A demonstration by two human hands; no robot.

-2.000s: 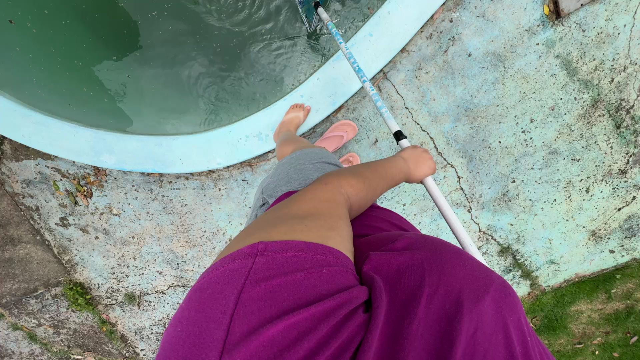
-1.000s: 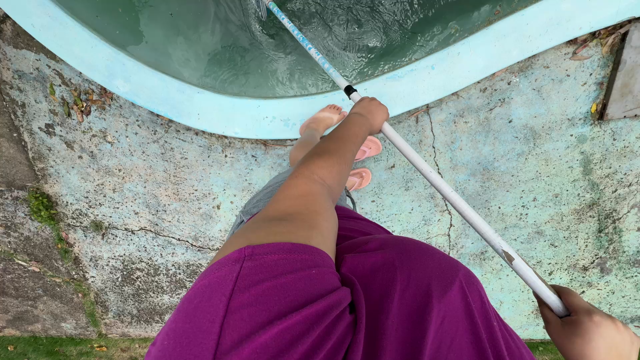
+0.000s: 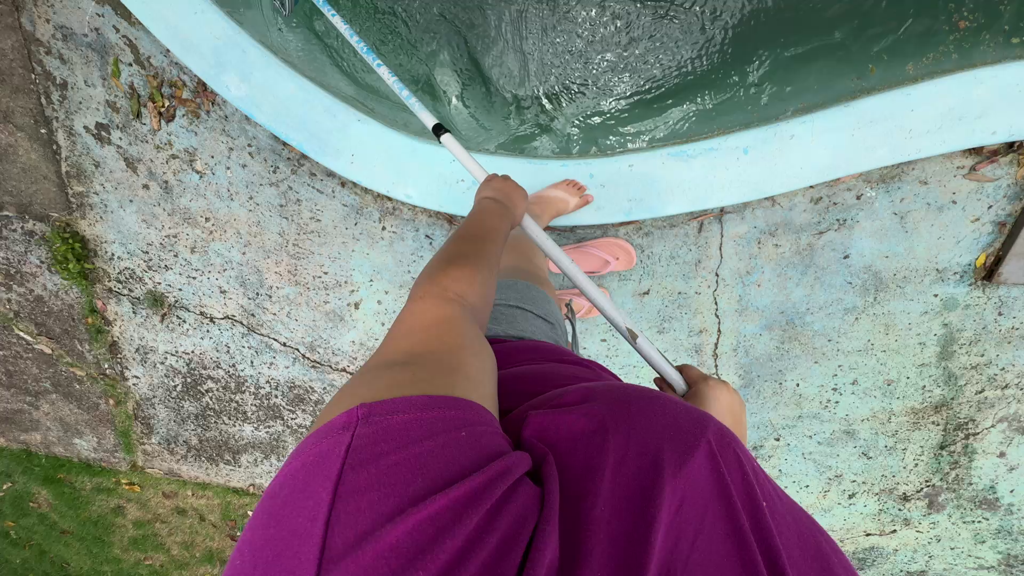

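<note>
A white telescopic pole (image 3: 570, 268) slants from the lower right up to the upper left, over the light-blue pool rim. Around its middle, below the black collar (image 3: 439, 130), my left hand (image 3: 502, 197) is closed. My right hand (image 3: 708, 398) grips the pole's lower end, beside my purple shirt. The pole's blue-patterned upper section reaches over the green water (image 3: 592, 72). At the top edge, only a small part of the dark head (image 3: 283, 6) on its far end shows.
My bare foot (image 3: 560, 200) rests on the curved pool rim (image 3: 704, 172). Pink flip-flops (image 3: 596, 256) lie on cracked, painted concrete (image 3: 832, 320) just beside it. Dry leaves (image 3: 160, 102) lie at the upper left, grass (image 3: 88, 520) at the lower left, and a dark-edged slab (image 3: 1010, 256) at the right.
My right hand, out of view two seconds ago, holds the pole's lower end. The pole's far end has swung left along the pool. The view has shifted.
</note>
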